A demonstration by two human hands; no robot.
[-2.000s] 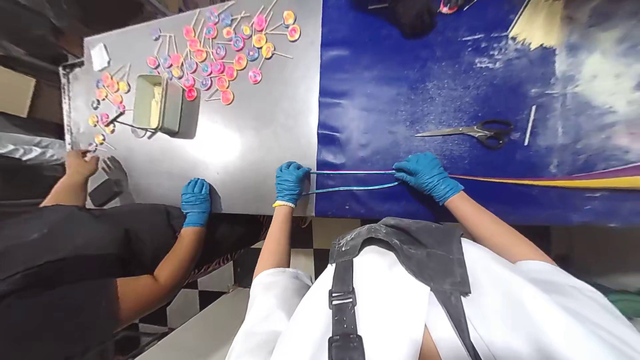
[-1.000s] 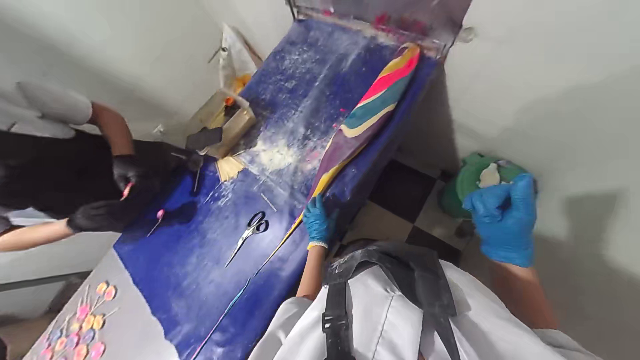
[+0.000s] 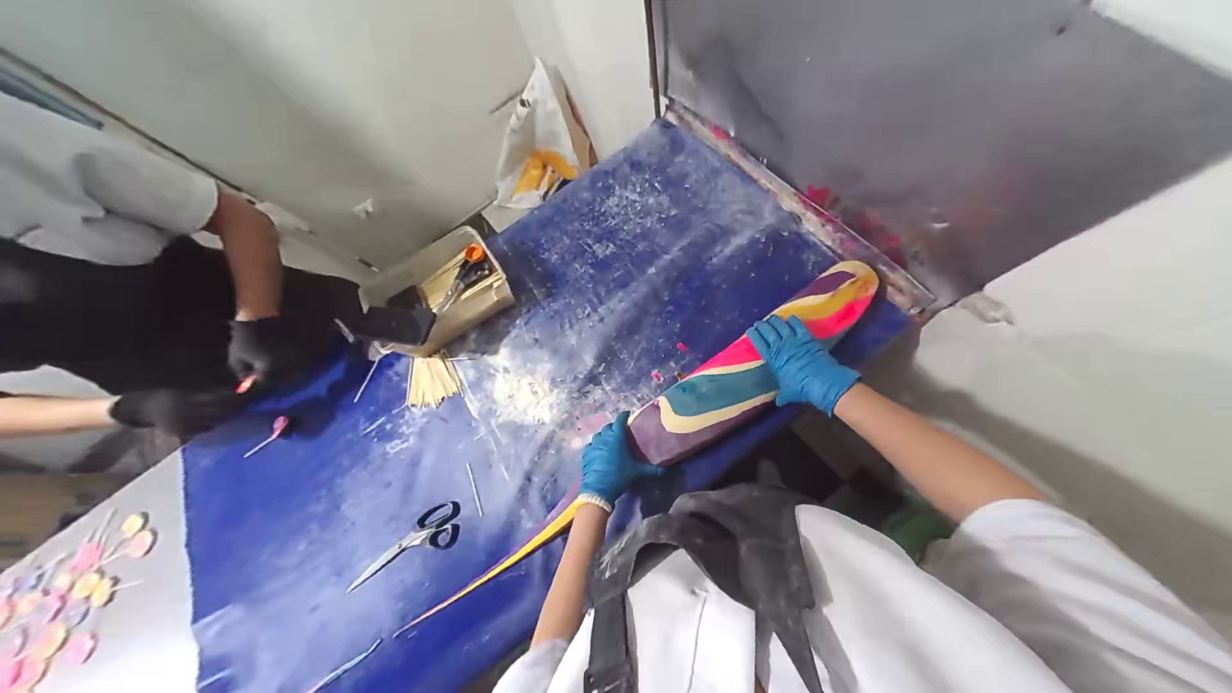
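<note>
A thick roll of striped candy [image 3: 717, 395], in purple, teal, cream, pink and yellow, lies diagonally near the right edge of the blue mat. My left hand [image 3: 611, 462], in a blue glove, grips its narrowing lower end. From there a thin striped tail [image 3: 520, 555] runs down the mat to the lower left. My right hand [image 3: 799, 364], also blue-gloved, rests over the upper part of the roll, its fingers across the top; whether it grips is unclear. Black-handled scissors [image 3: 414, 541] lie left of the tail.
Across the mat [image 3: 318, 539], a co-worker's black-gloved hands [image 3: 255, 356] hold a small pink piece. A box [image 3: 462, 289] holds sticks and a tool; loose sticks [image 3: 433, 381] and white powder [image 3: 527, 385] lie near it. Finished lollipops [image 3: 72, 597] cover the metal surface at lower left.
My right hand, raised off the table a second ago, is on the candy roll. My left hand has moved from the thin part up to the roll's thick lower end. The view has turned.
</note>
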